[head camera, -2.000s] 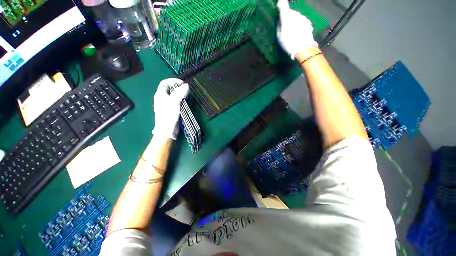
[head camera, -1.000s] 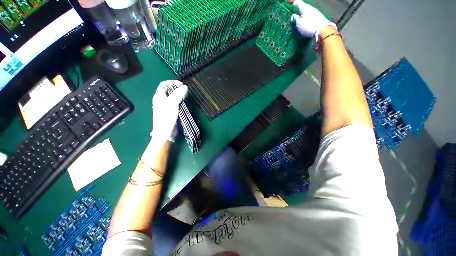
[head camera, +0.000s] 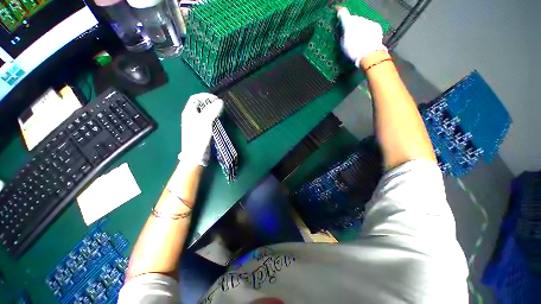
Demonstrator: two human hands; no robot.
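Note:
My left hand (head camera: 200, 127), in a white glove, is closed around the top end of a small bundle of circuit boards (head camera: 224, 149) standing on edge on the desk. My right hand (head camera: 359, 37), also in a white glove, is at the top right, at the upper edge of a green board (head camera: 324, 50). Its fingertips are small, and whether they grip the board is unclear. That board stands near the right end of the black slotted tray (head camera: 276, 95). A dense row of green boards (head camera: 237, 37) stands upright along the tray's back side.
Keyboard (head camera: 74, 160), paper note (head camera: 108, 193), mouse (head camera: 136, 71) and clear bottles (head camera: 159, 29) are on the green desk. A blue board (head camera: 89, 267) lies at the lower left. More blue boards (head camera: 332, 187) stand below the desk edge; another blue board (head camera: 474, 119) is at the right.
My right hand moved right from the green boards, then back left and slightly down. A green board near the tray's right end shows more clearly than at first. My left hand stays put.

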